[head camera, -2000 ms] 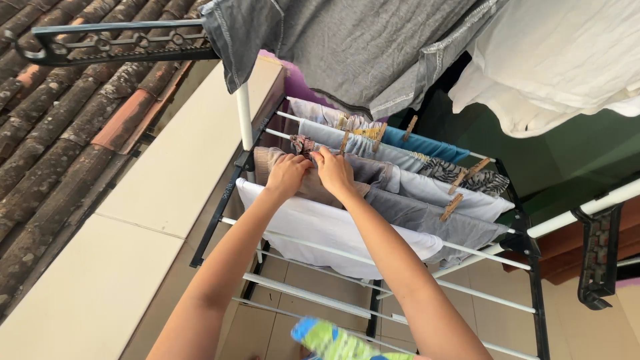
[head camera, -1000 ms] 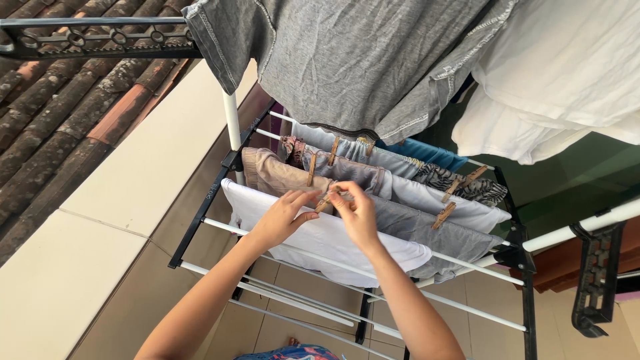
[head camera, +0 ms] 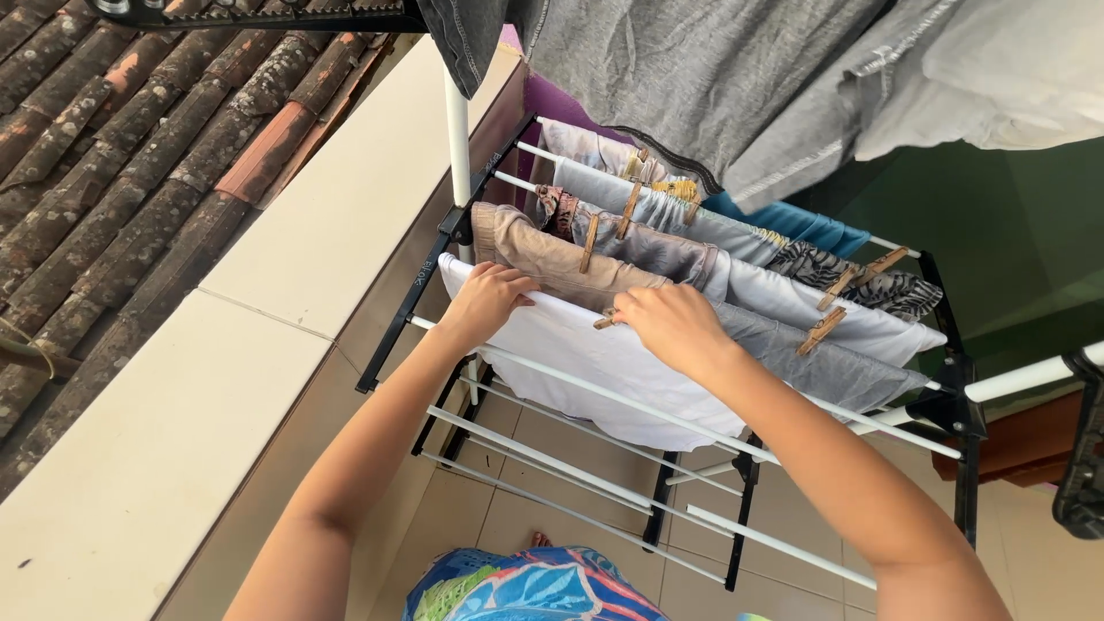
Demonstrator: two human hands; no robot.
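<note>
My left hand (head camera: 490, 300) rests on the upper edge of a white cloth (head camera: 586, 362) draped over a rod of the drying rack (head camera: 595, 386); its fingers are bent over the fabric. To its right, my right hand (head camera: 671, 323) pinches a wooden clothespin (head camera: 605, 320) at the cloth's top edge. Behind the white cloth hang a beige garment (head camera: 552, 259) and a grey garment (head camera: 802, 358). Wooden clothespins (head camera: 589, 243) sit on the beige garment and on pieces farther back, among them a patterned black-and-white garment (head camera: 897, 289) and a blue one (head camera: 793, 226).
A grey shirt (head camera: 690, 78) and white fabric (head camera: 1026, 78) hang above the rack. A tiled ledge (head camera: 285, 276) runs along the left, with a clay tile roof (head camera: 129, 172) beyond. Black rack brackets (head camera: 1082, 457) stick out at right and top left.
My hands were close together at the beige garment; now they are apart at the white cloth's edge, the left one farther left. A clothespin now stands on the beige garment, unlike in the earliest frame.
</note>
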